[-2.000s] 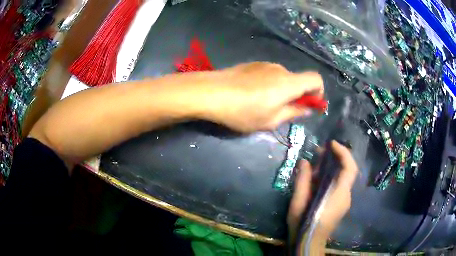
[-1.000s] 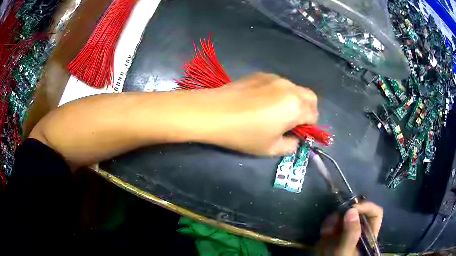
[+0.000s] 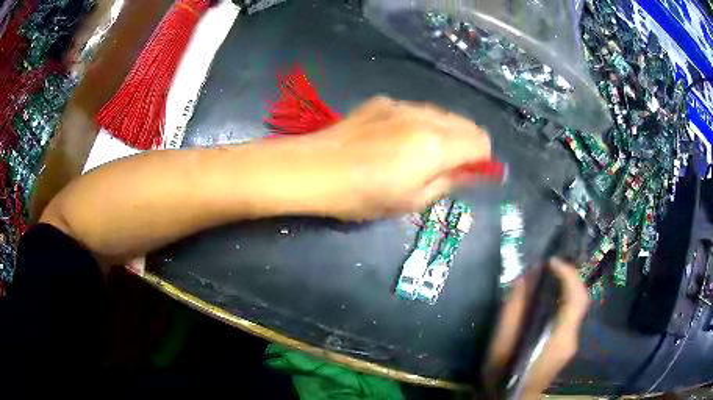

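Note:
My left hand (image 3: 414,156) is closed around a bundle of red lead wires (image 3: 301,105). The wires fan out behind the wrist and their tips show past the fingers. Two green circuit boards (image 3: 434,250) lie side by side on the dark mat just below this hand. My right hand (image 3: 539,328), blurred, grips the dark soldering iron (image 3: 542,312); its tip is too blurred to make out. A third board (image 3: 511,244), also blurred, is just above the right fingertips; whether they touch it is unclear.
A heap of loose boards (image 3: 625,156) covers the right side. A clear plastic container (image 3: 500,58) with boards is at the top. A spare red wire bundle (image 3: 148,86) lies on white paper at left, beside a brown box (image 3: 66,148). Green cloth (image 3: 336,379) shows below the mat's edge.
My left hand has risen off the two boards, which now show more fully and sit slightly further left. My right hand has moved up from the lower right, and a third board appears by its fingertips.

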